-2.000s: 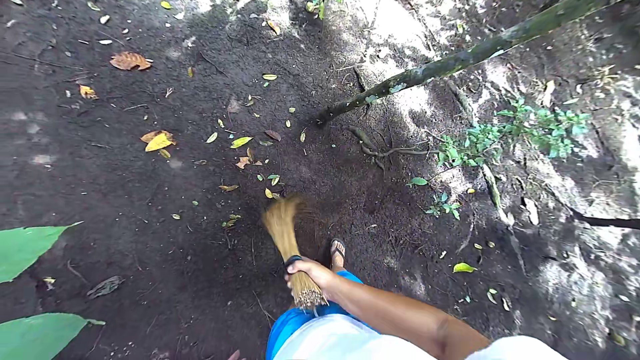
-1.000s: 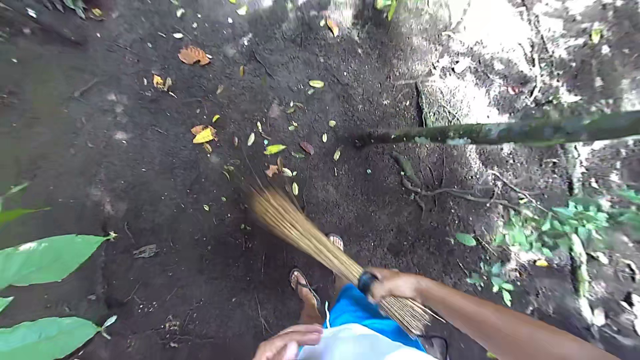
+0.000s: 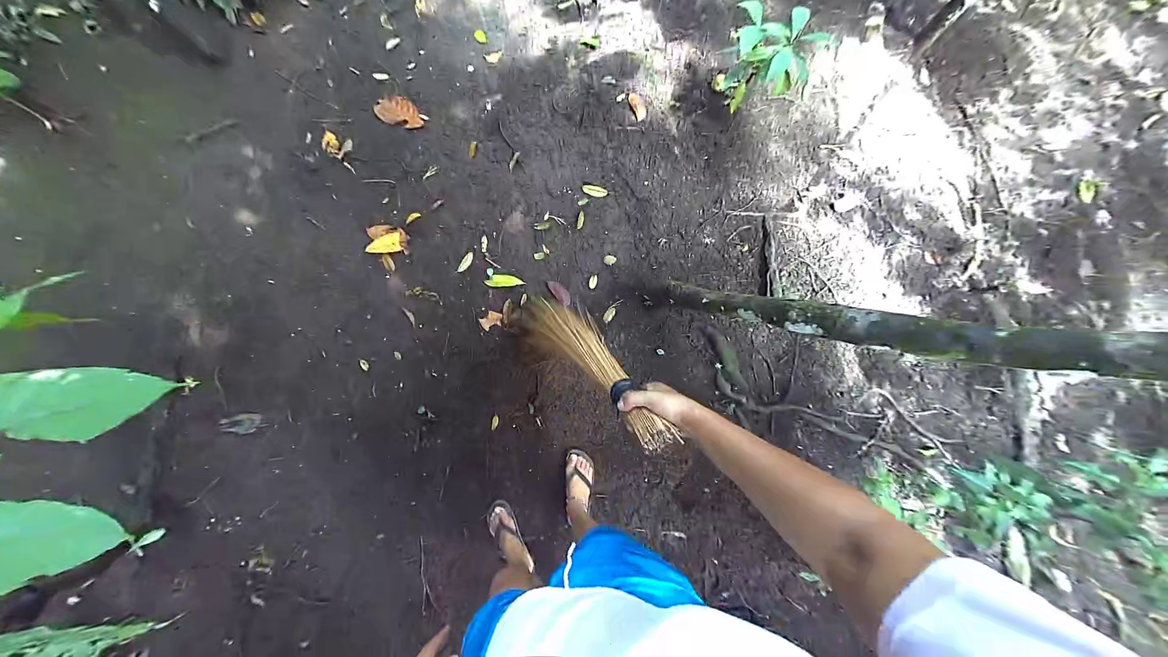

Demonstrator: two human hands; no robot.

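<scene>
My right hand [image 3: 655, 401] grips a stick broom [image 3: 593, 351] near its dark binding, with the cut ends of the sticks showing below the hand. The blurred bristle tips spread over dark soil, close to a brown leaf [image 3: 491, 320], a yellow-green leaf [image 3: 504, 281] and a reddish leaf [image 3: 558, 293]. Of my left hand [image 3: 436, 642] only a small part shows at the bottom edge; its fingers cannot be made out. Farther up lie a yellow leaf [image 3: 387, 244] and a large orange-brown leaf [image 3: 399, 112].
A thin mossy trunk [image 3: 912, 332] slants in from the right, with roots [image 3: 821, 420] beneath it. Low green plants grow at the lower right [image 3: 1004, 497] and top [image 3: 771, 55]. Broad green leaves [image 3: 78, 403] reach in from the left. My sandalled feet [image 3: 578, 474] stand below the broom.
The bristle end has swept across the soil and is now beside the small leaves. My left hand, more visible one second ago, has dropped mostly out of view. The view has shifted.
</scene>
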